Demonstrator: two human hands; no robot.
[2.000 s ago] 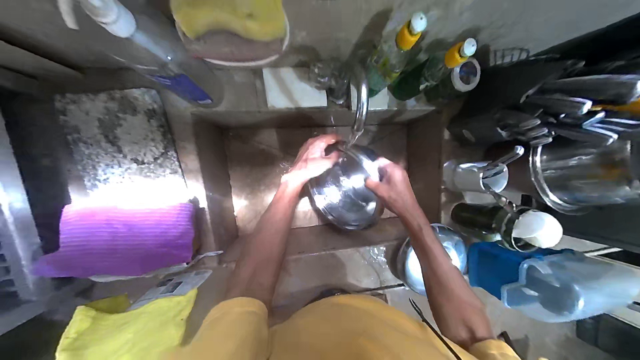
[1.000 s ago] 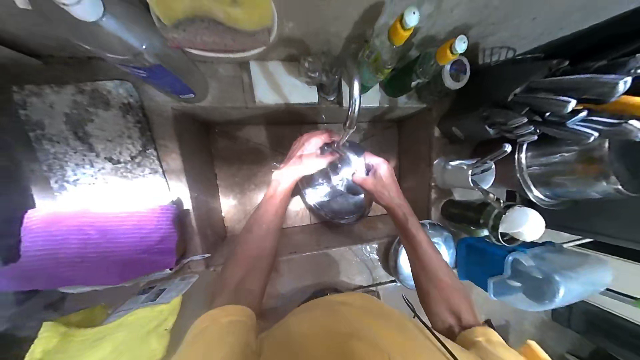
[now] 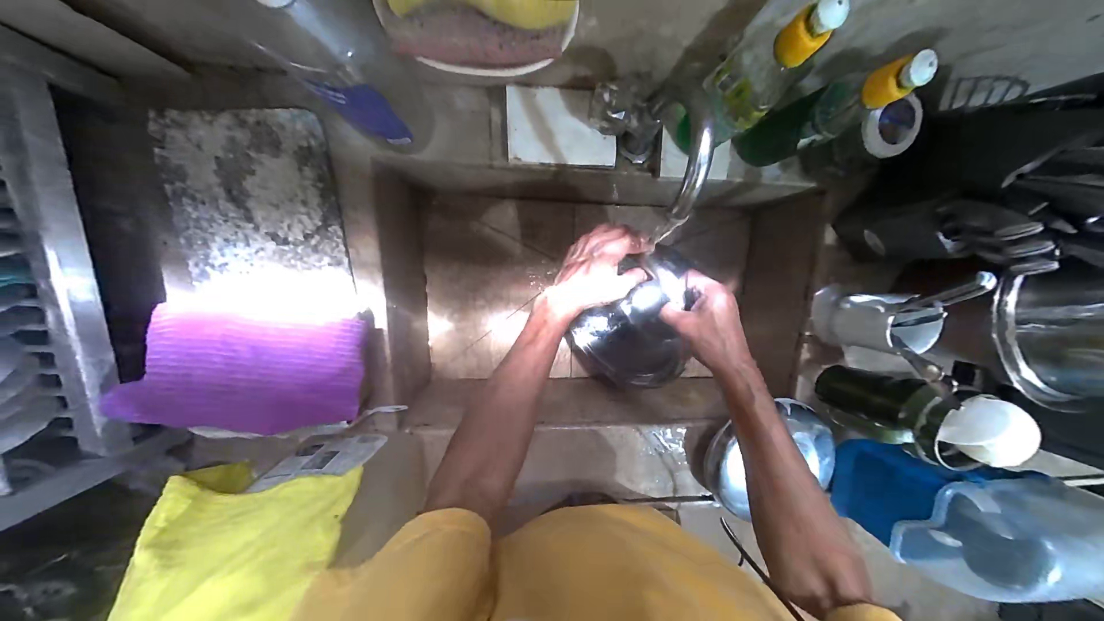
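A shiny round metal vessel [image 3: 634, 336], perhaps a bowl or a lid, is held tilted inside the tiled sink [image 3: 483, 259]. My left hand [image 3: 595, 272] lies over its upper left part with the fingers near the rim. On the other side my right hand [image 3: 707, 315] grips its upper right edge, thumb on the metal. Water runs from the curved metal faucet [image 3: 697, 168] onto the top of the vessel by my left fingertips. Beneath my right forearm, a second shiny metal bowl [image 3: 806, 440] rests on the sink's near ledge.
Green bottles with yellow necks [image 3: 832, 108] stand behind the faucet. On the right are a white mug [image 3: 849, 319], a dark green bottle [image 3: 871, 397], a clear plastic jug [image 3: 1009, 535] and cutlery [image 3: 1000, 228]. At left lie a purple cloth [image 3: 259, 366] and a yellow cloth [image 3: 241, 535].
The metal vessel has turned and tilted in my hands, its bright face now darker. Both hands keep hold of it under the running water.
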